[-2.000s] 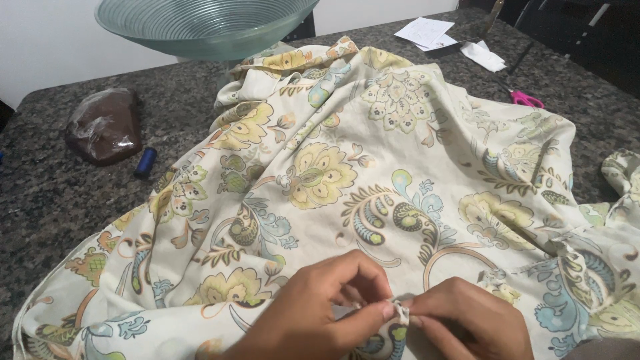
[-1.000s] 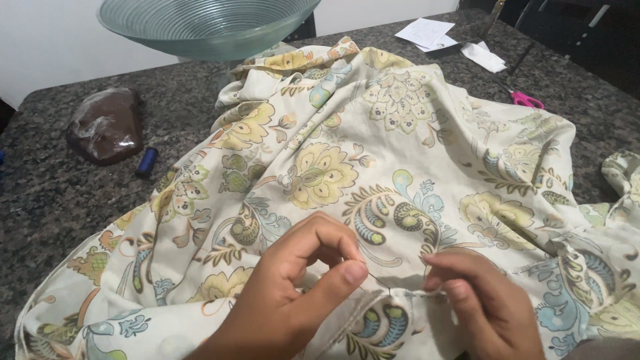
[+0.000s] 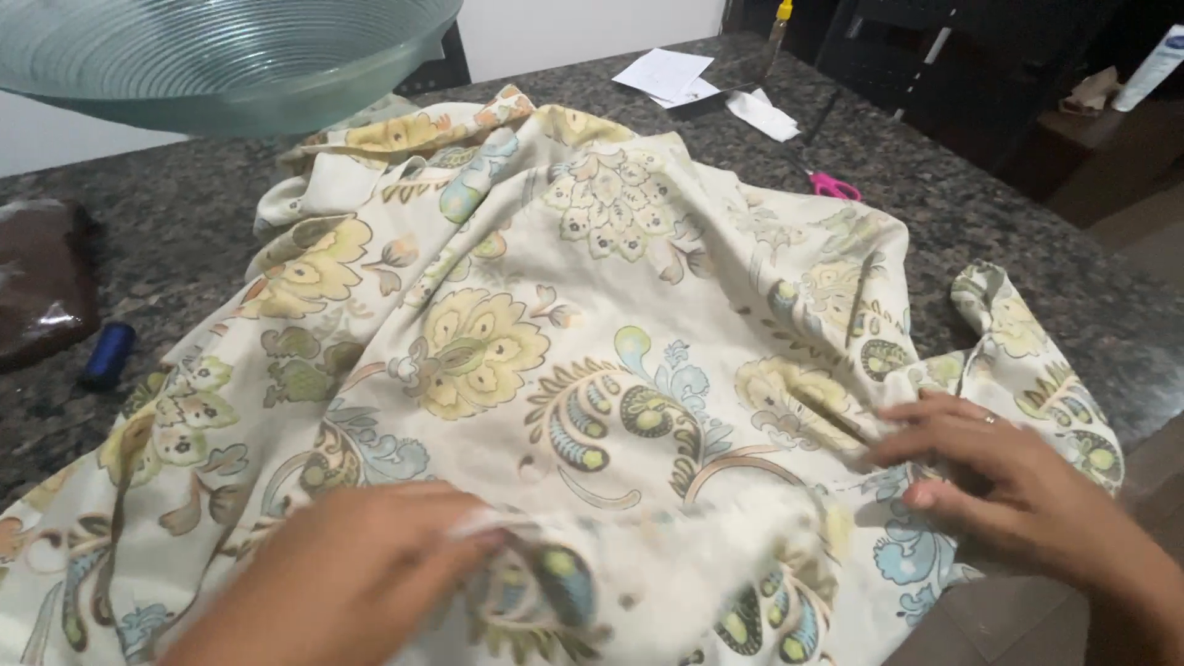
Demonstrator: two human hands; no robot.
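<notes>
A cream fabric with a floral and paisley print (image 3: 592, 370) lies in folds over the dark granite tabletop. Its near edge is pinched in my left hand (image 3: 370, 555), which is blurred at the lower left of centre. My right hand (image 3: 990, 472), with a ring on one finger, rests on the fabric at the right. Its fingers are bent and spread, and the fingertips touch a fold. A loose, blurred flap of the cloth spans the space between both hands. No needle can be made out.
A large ribbed glass bowl (image 3: 231, 65) stands at the back left. A blue thread spool (image 3: 109, 355) and a brown item in clear plastic (image 3: 42, 277) lie at the left. Behind the cloth are pink-handled scissors (image 3: 834, 187), white papers (image 3: 664, 74), a crumpled tissue (image 3: 763, 115) and a yellow-capped bottle (image 3: 777, 37).
My hands were close together at the cloth's near edge and are now far apart. The right hand has moved right, onto another part of the fabric. The left has moved somewhat left.
</notes>
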